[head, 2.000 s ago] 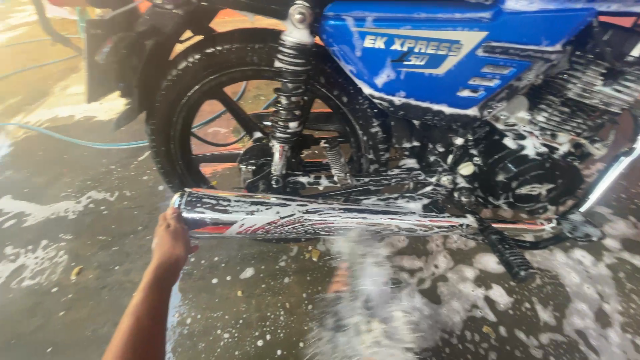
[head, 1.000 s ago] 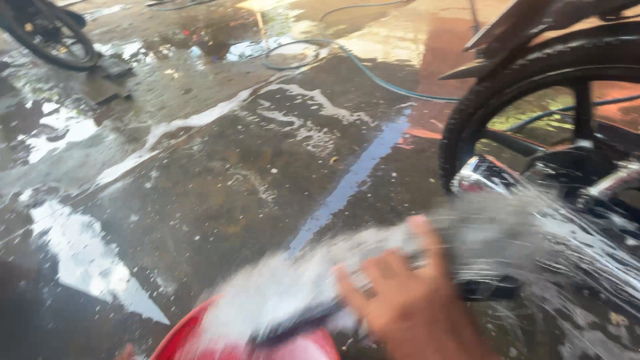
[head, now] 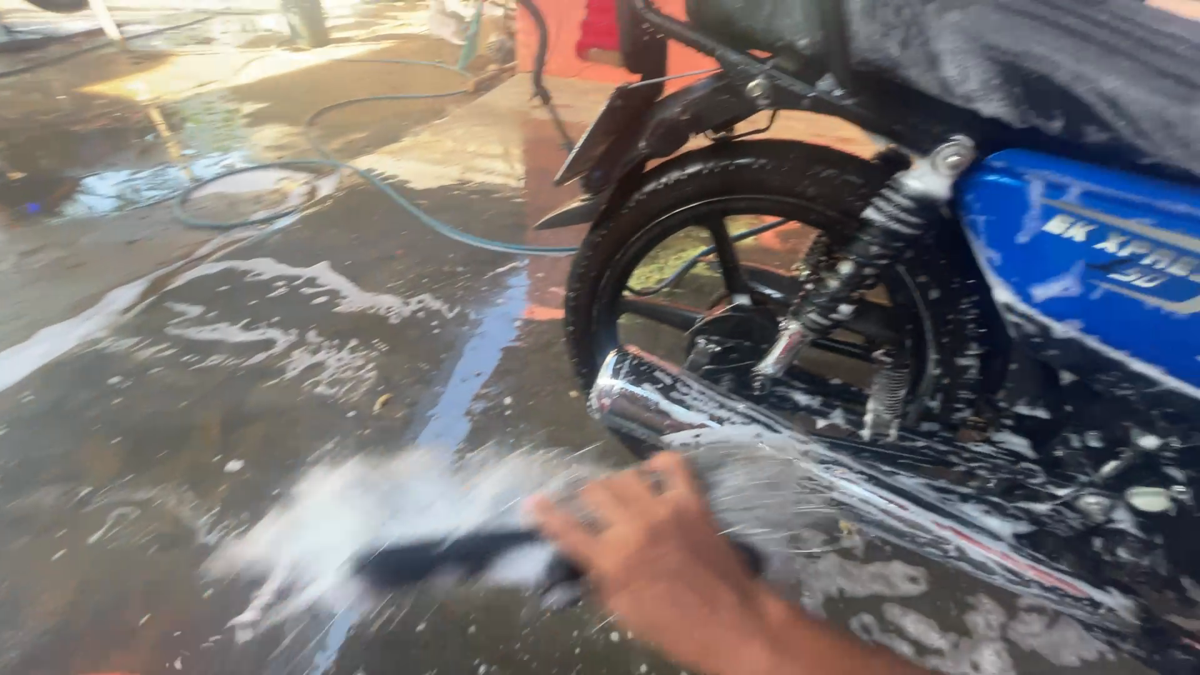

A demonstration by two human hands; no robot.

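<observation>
My right hand (head: 661,553) comes in from the lower right, its fingers over a dark handle (head: 450,555) whose outline is blurred. Pale shaggy bristles or fibers (head: 347,525), also blurred, spread around the handle to the left and right. Just beyond the hand lies the motorcycle's chrome exhaust muffler (head: 731,412), streaked with suds. Above it are the black rear wheel (head: 600,272), the shock absorber (head: 858,244) and the blue side panel (head: 1078,253), which has foam on it. My left hand is outside the view.
A thin blue-green hose (head: 422,214) loops over the wet concrete floor (head: 234,412) behind the wheel. Foam streaks (head: 328,281) lie on the floor at left. An orange wall (head: 562,42) stands behind the motorcycle. A red edge shows at the bottom left.
The right hand and shaggy tool were over a red container one second ago; now they are beside the muffler. The left hand, on the muffler's end two seconds ago, has left the view.
</observation>
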